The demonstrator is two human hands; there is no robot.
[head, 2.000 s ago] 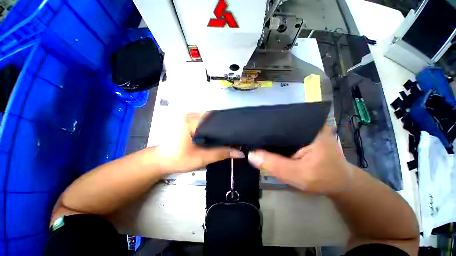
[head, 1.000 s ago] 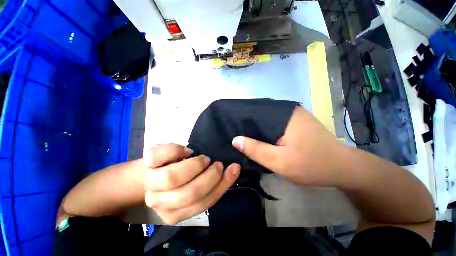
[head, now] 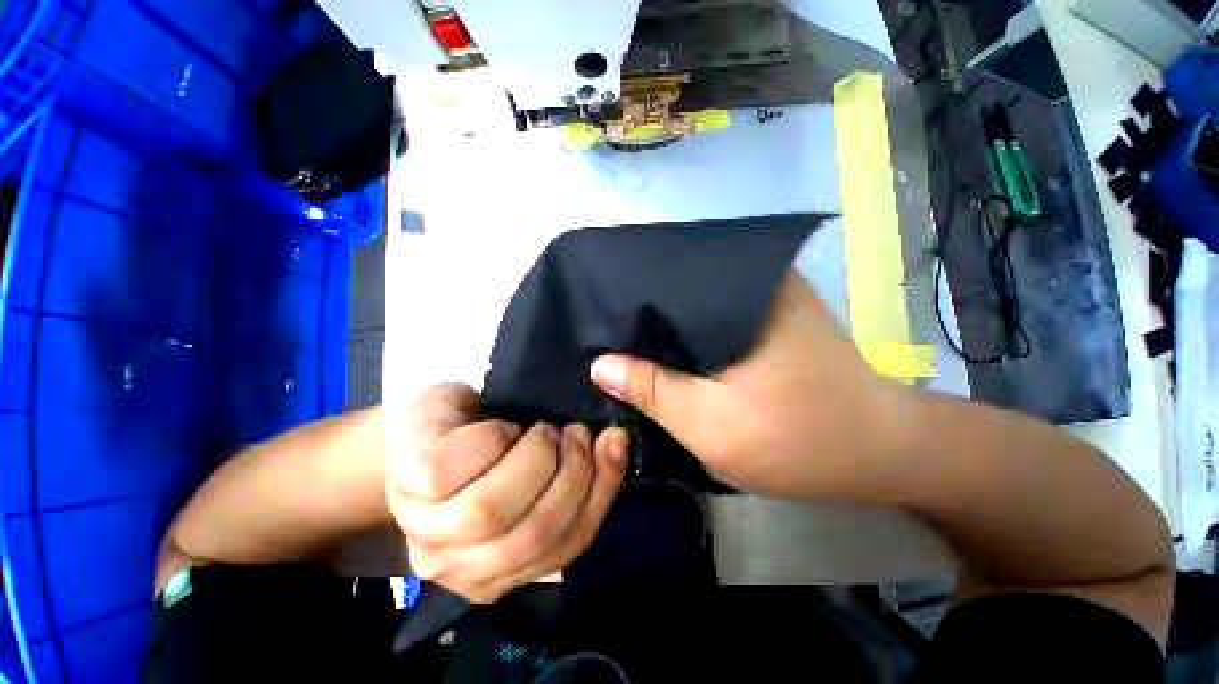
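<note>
A black fabric flap [head: 668,274] is spread between my hands over the front of the pale plate [head: 461,281]. My left hand [head: 508,494] is curled shut on the flap's lower left edge. My right hand [head: 789,414] holds its right side, with the thumb on top of the fabric. A black pouch piece [head: 642,541] with a rounded light-edged seam lies below the hands at the table's near edge. Its upper part and the strap are hidden under the flap and hands.
The sewing machine head [head: 495,54] stands above, with a brass-coloured clamp [head: 651,114] under it. Yellow tape [head: 872,214] edges the plate. Green-handled snips [head: 1013,167] and a thin cord lie right. Blue crates [head: 174,307] stand left, holding black pieces [head: 328,120]. A blue holder [head: 1196,174] is far right.
The silvery line and ring seen earlier are now covered. The flap has turned and spread, and its right corner has risen. My left fingers have curled onto its edge. The view has shifted.
</note>
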